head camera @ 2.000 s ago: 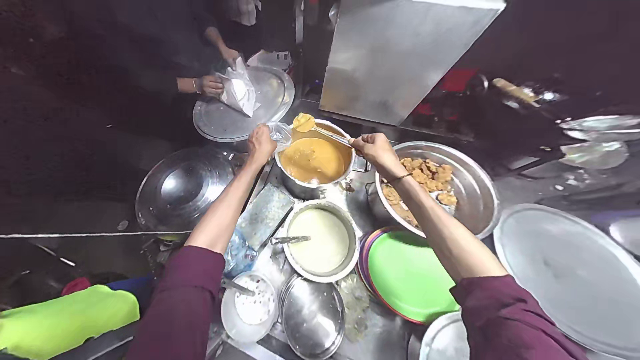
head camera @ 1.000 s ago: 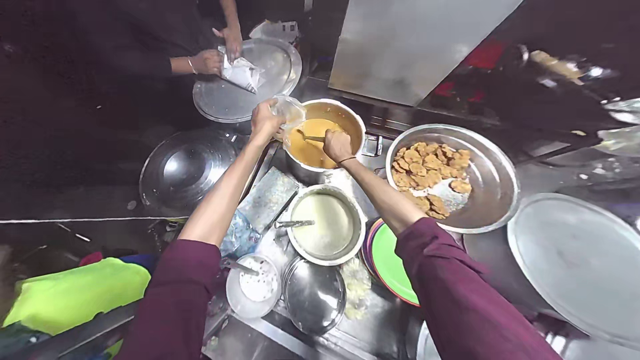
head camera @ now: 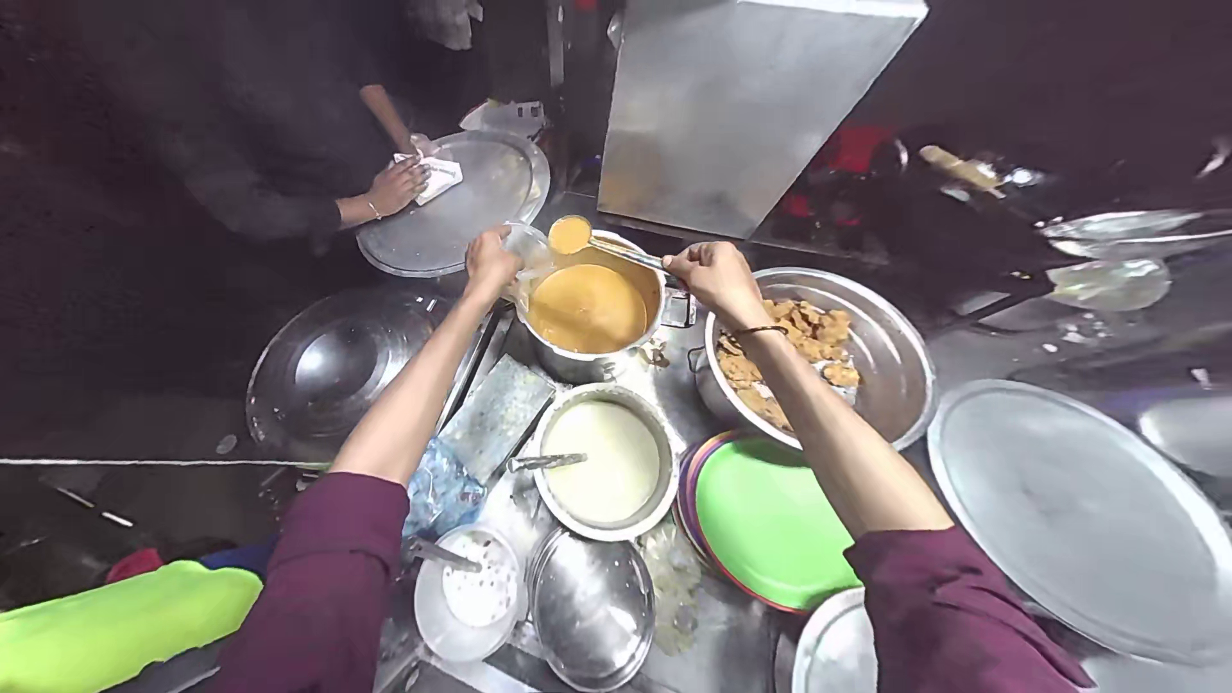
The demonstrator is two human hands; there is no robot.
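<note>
My left hand (head camera: 491, 260) grips a clear plastic bag (head camera: 527, 252) by its rim, beside the left edge of a metal pot (head camera: 577, 364). Orange-brown gravy (head camera: 589, 308) fills much of that pot. My right hand (head camera: 714, 274) holds the handle of a metal ladle (head camera: 570, 235), whose full bowl is above the pot's far rim, close to the bag's mouth. Below stands a pot of pale creamy liquid (head camera: 604, 462) with a utensil resting in it. Under my right forearm, a wide metal basin (head camera: 890, 385) holds fried fritters (head camera: 813, 332).
Green plates (head camera: 770, 520) are stacked at the right, beside a large round metal lid (head camera: 1078, 510). A white tub (head camera: 467, 616) and metal plates (head camera: 592, 616) lie near me. Across the counter, another person's hands (head camera: 395, 188) press a white packet on a round metal lid (head camera: 481, 207).
My right hand has lifted the ladle out of the gravy and brought its filled bowl up near the bag. The other person's hands have shifted over the packet.
</note>
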